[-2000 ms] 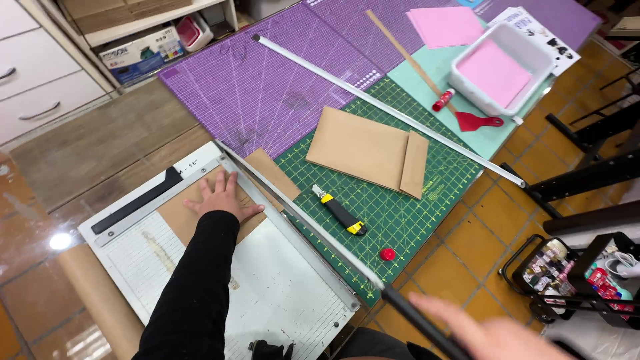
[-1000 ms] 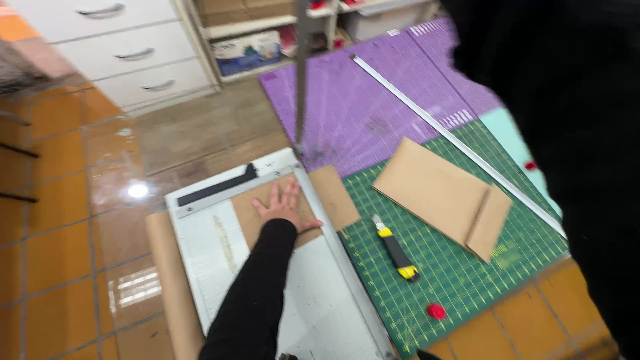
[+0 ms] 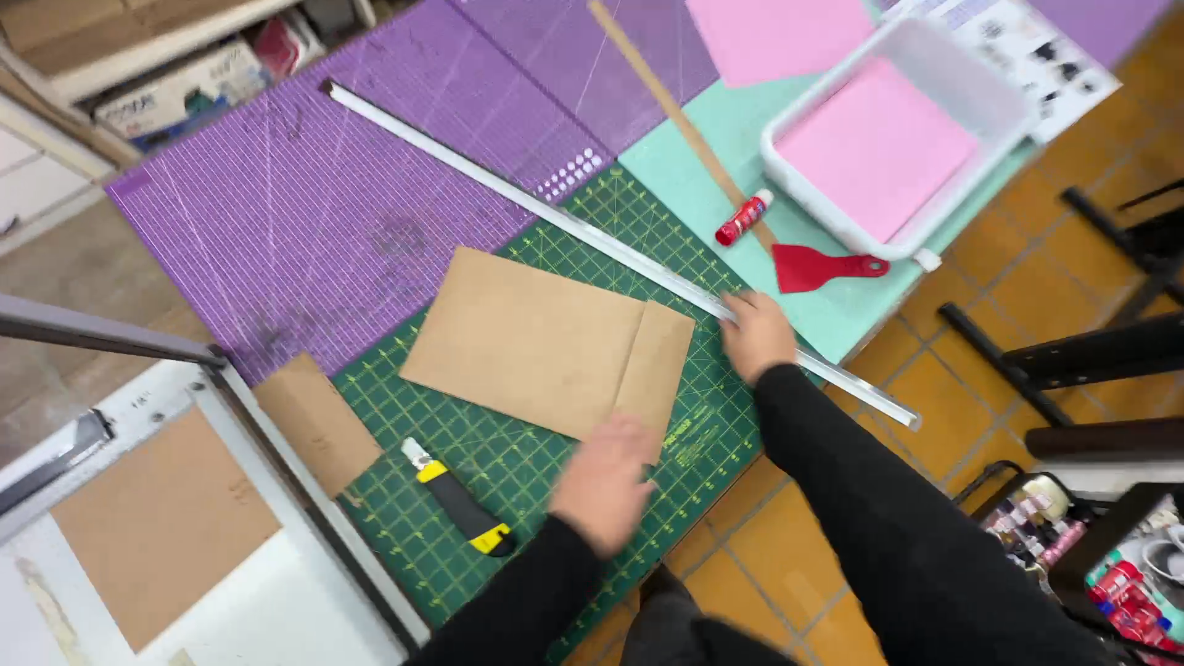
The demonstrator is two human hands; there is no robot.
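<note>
My right hand [image 3: 758, 335] grips a long metal ruler [image 3: 592, 236] near its lower right end; the ruler lies diagonally over the purple and green mats. Blurred, my left hand [image 3: 606, 481] is over the lower edge of a brown paper envelope [image 3: 527, 338] near its folded flap [image 3: 655, 370]; whether it touches the paper I cannot tell. A black and yellow utility knife [image 3: 460, 504] lies left of that hand on the green cutting mat [image 3: 721, 416]. At the left, brown cardboard [image 3: 171, 523] rests on a guillotine paper cutter [image 3: 370, 564], whose arm [image 3: 102, 328] is raised. Another brown piece [image 3: 319, 421] sticks out beside it.
A white plastic tray [image 3: 777, 176] with pink sheets, a red glue stick [image 3: 744, 218], a red plastic scraper [image 3: 823, 268] and a wooden strip [image 3: 666, 102] are at the upper right. Beyond the table's right edge stand black metal legs [image 3: 999, 370] and a cart with bottles [image 3: 1124, 592].
My left hand has left the cardboard on the cutter and moved right to the envelope. My right hand, earlier by the cutter's handle, has taken hold of the ruler. The cutter's arm, low at first, is raised.
</note>
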